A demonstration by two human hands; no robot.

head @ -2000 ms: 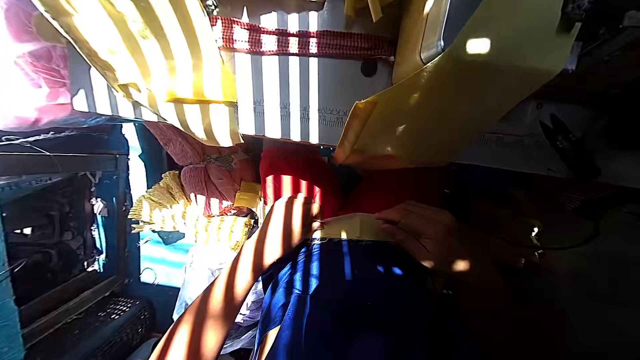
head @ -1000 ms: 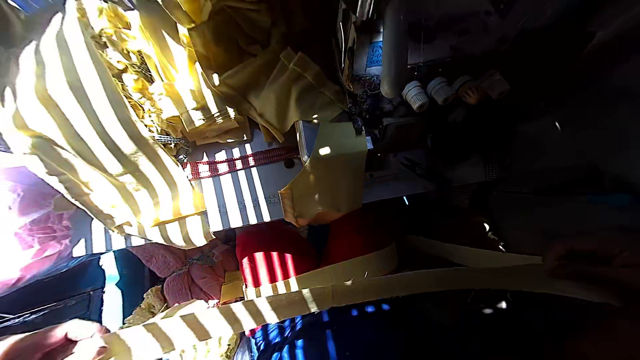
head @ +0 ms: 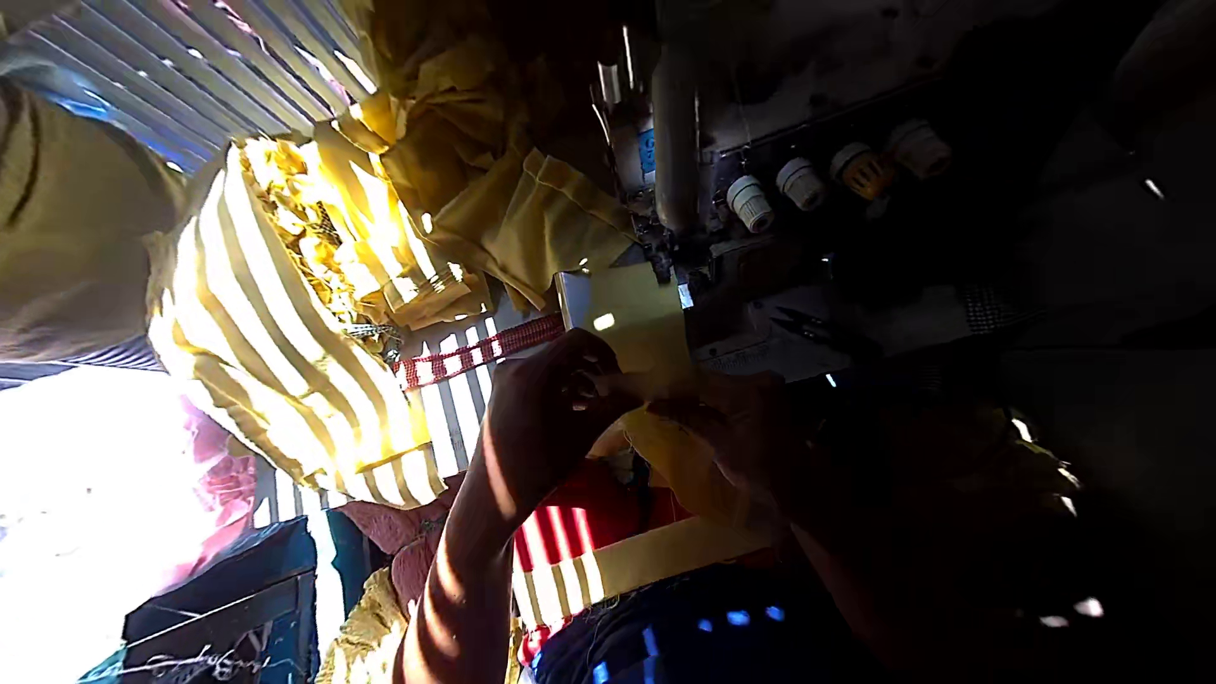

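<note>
My left hand (head: pixel 560 394) pinches the edge of a yellow fabric piece (head: pixel 627 375) near the front of a sewing machine (head: pixel 679 142). In deep shadow on the right, my right hand (head: pixel 736 423) grips the same fabric close beside it. Part of the fabric hangs below the hands, and a pale yellow strip (head: pixel 646 565) lies across my lap. Just beyond the hands, a flat yellow panel (head: pixel 641 304) is by the machine's needle area. A red checked strip (head: pixel 480 351) runs leftward from that panel.
A pile of yellow fabric (head: pixel 313 332) lies at the left of the machine bed. White-capped tension dials (head: pixel 750 204) line the machine, and dark thread snips (head: pixel 803 323) lie at its right. Red cloth (head: pixel 560 532) is below the hands. Another person's clothed body (head: pixel 76 228) shows at far left.
My hands were far apart, with a long pale yellow strip stretched between them; they are now close together in front of the machine. The view has shifted.
</note>
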